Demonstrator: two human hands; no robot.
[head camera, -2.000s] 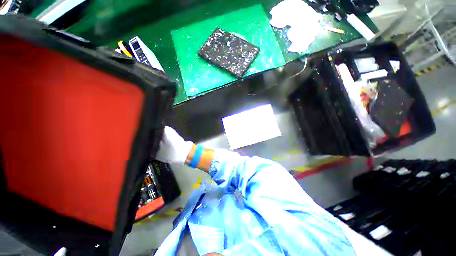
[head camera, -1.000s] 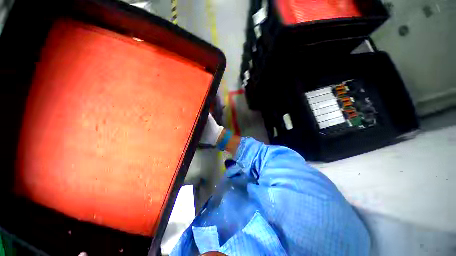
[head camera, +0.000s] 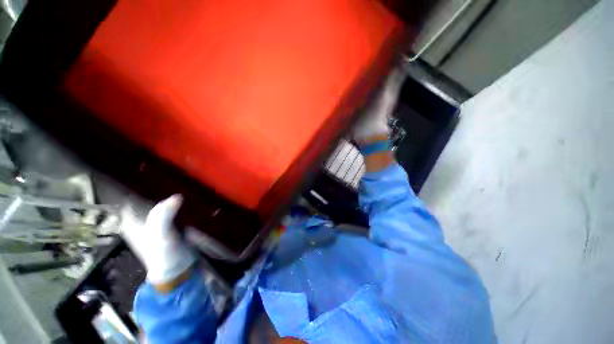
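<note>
A large black tote (head camera: 232, 87) with an empty-looking red-orange lining fills the upper left and middle, tilted and blurred. My left hand (head camera: 158, 242), white-gloved, holds its near lower wall, with the thumb on the outside and the other fingers partly hidden. My right hand (head camera: 380, 107), white-gloved with a blue wrist band, holds its right wall. The tote's upper edge is cut off by the frame. Its underside is hidden.
Below the held tote, at the right, another black tote (head camera: 431, 127) holds a partly hidden board with white plates (head camera: 345, 163). A black bin (head camera: 124, 275) with white items is at the lower left. A pale grey surface (head camera: 532, 188) lies right.
The view has turned away from the bench. The held tote now reaches over the tote with the board. My left hand has come into clear view on its near wall.
</note>
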